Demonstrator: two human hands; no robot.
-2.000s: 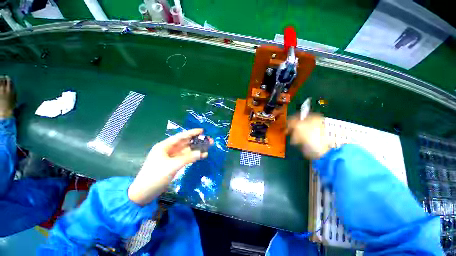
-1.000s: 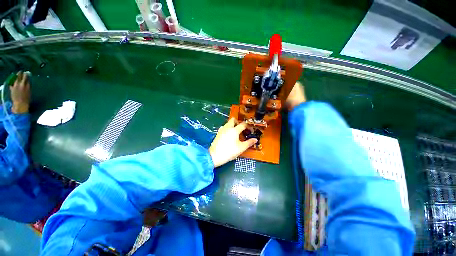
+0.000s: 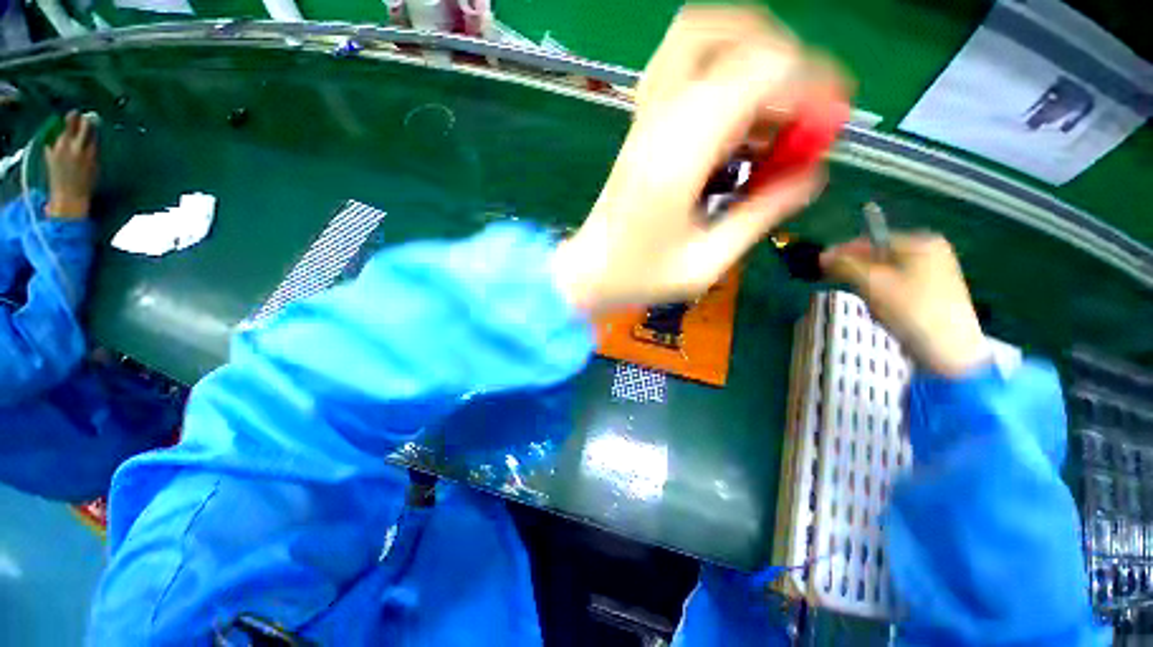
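My left hand (image 3: 689, 164), blurred, is closed around the red clamp handle (image 3: 809, 124) of the press fixture. The fixture's orange base (image 3: 702, 335) shows below my wrist; the hand and sleeve hide most of the upright and linkage. A dark part sits on the base. My right hand (image 3: 913, 293) is right of the fixture, above the far end of the parts tray, with the tweezers (image 3: 876, 225) sticking up from its fingers. A small black module (image 3: 799, 260) is at its fingertips; I cannot tell if it is gripped or lies on the belt.
The white slotted parts tray (image 3: 864, 442) is at the right, clear blister trays (image 3: 1113, 506) beyond it. A gridded sticker piece (image 3: 639, 383) lies before the fixture, a longer strip (image 3: 326, 259) and white wipe (image 3: 164, 228) to the left. Another person's hand (image 3: 72, 164) is far left. A metal rail runs behind.
My left hand has left the fixture's base and taken hold of the red handle. My right hand has come out from behind the fixture to its right side, and a black module now shows there.
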